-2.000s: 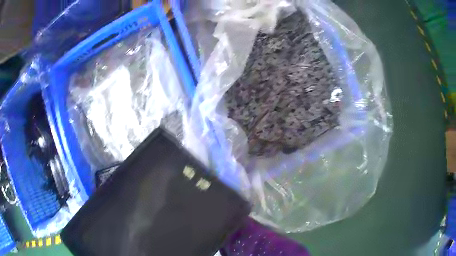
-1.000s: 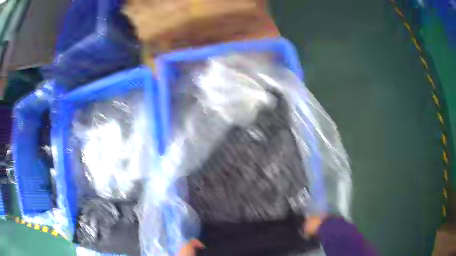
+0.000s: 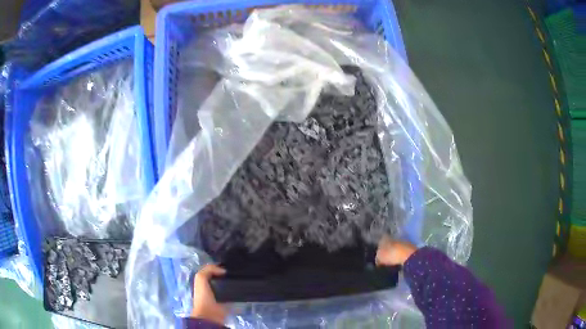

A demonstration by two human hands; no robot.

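Note:
A black parts tray [image 3: 305, 283] is tilted at the near end of a lined blue crate, its far side among the heaped parts. My left hand [image 3: 209, 292] holds its left end and my right hand [image 3: 393, 252] holds its right end, below a purple dotted sleeve. Many small grey-black flat brackets [image 3: 299, 177] fill the crate and some lie at the tray's mouth. The clear liner bag [image 3: 257, 96] is folded over the rim of the blue crate [image 3: 164, 77]. How many parts are inside the tray is hidden.
A second lined blue crate [image 3: 18, 148] stands at the left, with another black tray [image 3: 115, 297] partly filled with brackets at its near end. Green floor and a yellow-black tape line [image 3: 558, 128] lie to the right. A brown carton [image 3: 558, 292] is at the lower right.
The tray, first held high over the crates with its underside showing, is now down in the parts crate, gripped at both ends. The view has shifted, and parts have gathered at the tray's mouth.

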